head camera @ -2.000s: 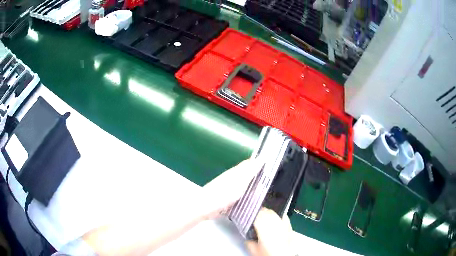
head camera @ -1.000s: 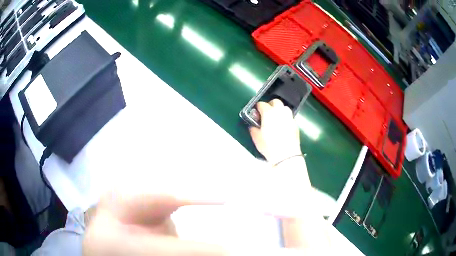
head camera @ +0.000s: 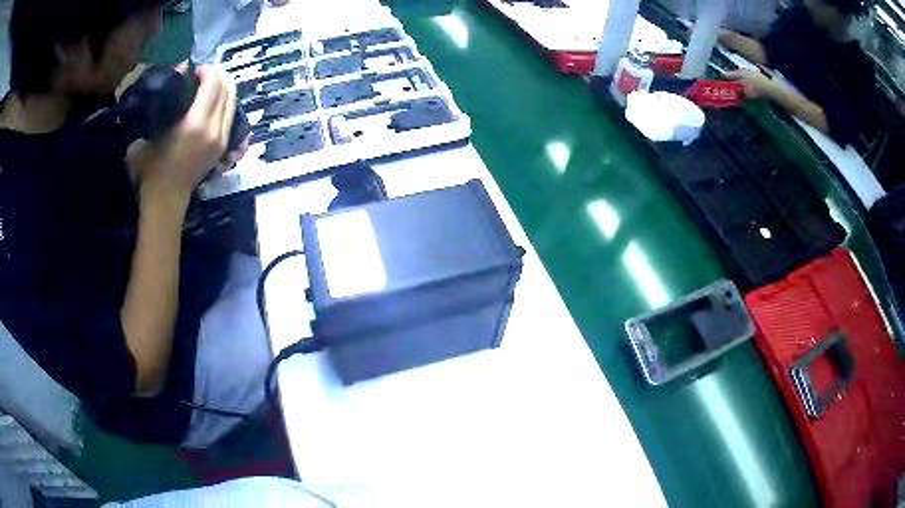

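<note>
No hand of mine is in view; only a pale blue sleeve (head camera: 233, 493) shows at the bottom edge. A phone middle frame (head camera: 729, 329) lies on the green surface (head camera: 595, 298), against the edge of the red parts tray (head camera: 784, 327). Its window is open, with a dark patch at its right end. Several stacked middle frames (head camera: 806, 389) lie in the red tray. A dark box (head camera: 427, 268) with a white label and cables stands on the white work surface (head camera: 556, 417).
A white tray (head camera: 452, 131) with dark phone parts lies beyond the box. A person in dark clothes (head camera: 69, 248) sits at left, holding a dark object. A black tray (head camera: 734, 189), white bowl (head camera: 665, 117) and small bottle (head camera: 631, 75) are at upper right. Another person (head camera: 829, 74) is beyond.
The view has swung left. The middle frame that a hand held on the green surface now lies there untouched. Both hands have left the picture, and the person at left has come into view.
</note>
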